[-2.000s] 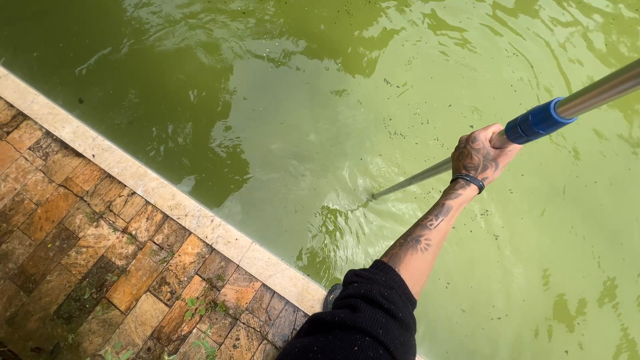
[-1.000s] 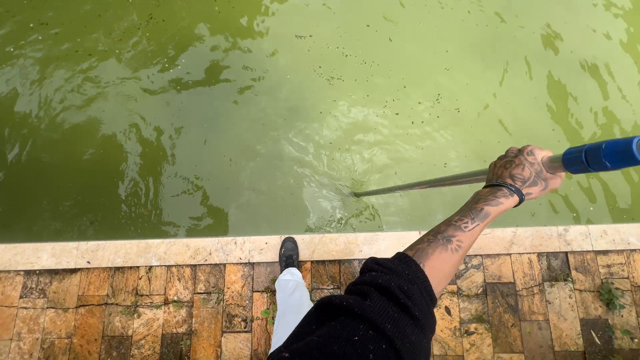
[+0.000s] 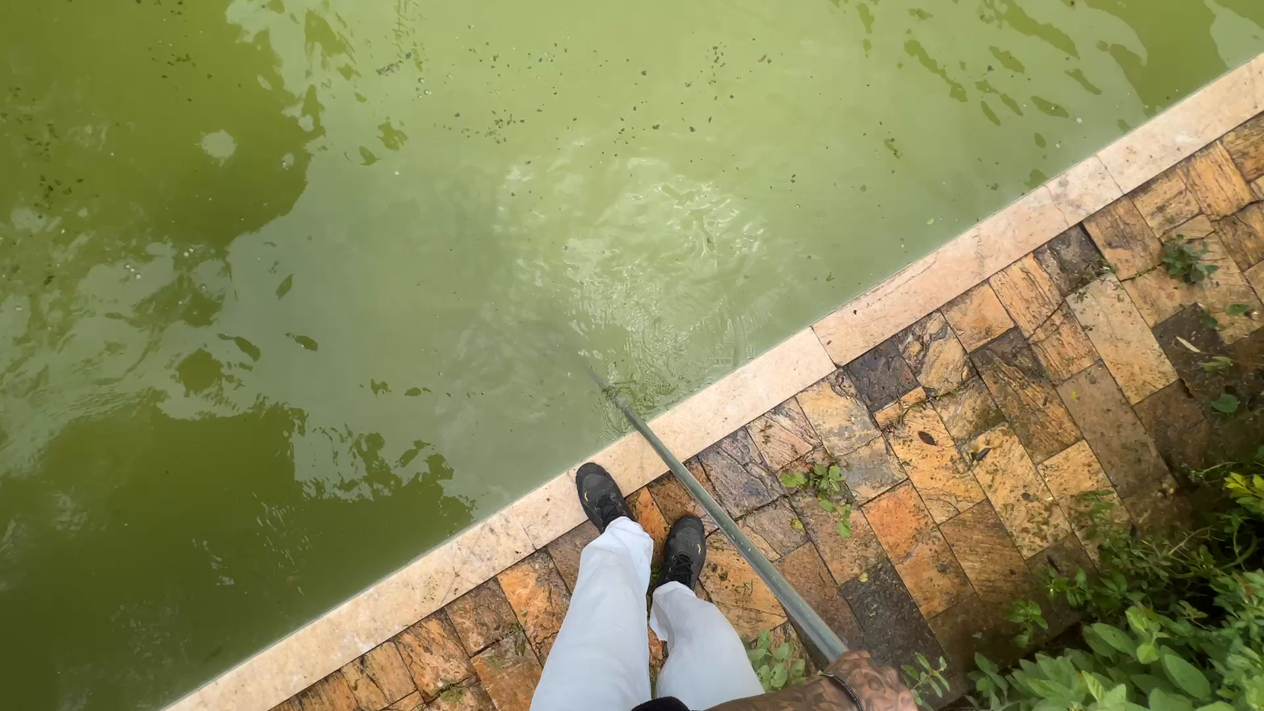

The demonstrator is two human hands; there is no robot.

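A long metal pole (image 3: 736, 533) slants from the bottom edge of the view across the stone coping (image 3: 731, 405) into murky green water (image 3: 444, 257). Its far end is under the surface and hidden. Low in the view, a tattooed hand with a dark wristband, on the same pole as before, is my right hand (image 3: 869, 681); it is closed around the upper part of the pole. The pole beyond that hand is out of view. My left hand does not show.
My dark shoes (image 3: 681, 553) stand by the pool, one on the coping and one on the stone paving (image 3: 928, 474). Leafy green plants (image 3: 1136, 632) grow at the lower right. Small weeds (image 3: 825, 484) sprout between the pavers, and specks float on the water.
The view has turned strongly. My right hand and the pole have come from over the water to above the paving, and the blue sleeve on the pole has left the view.
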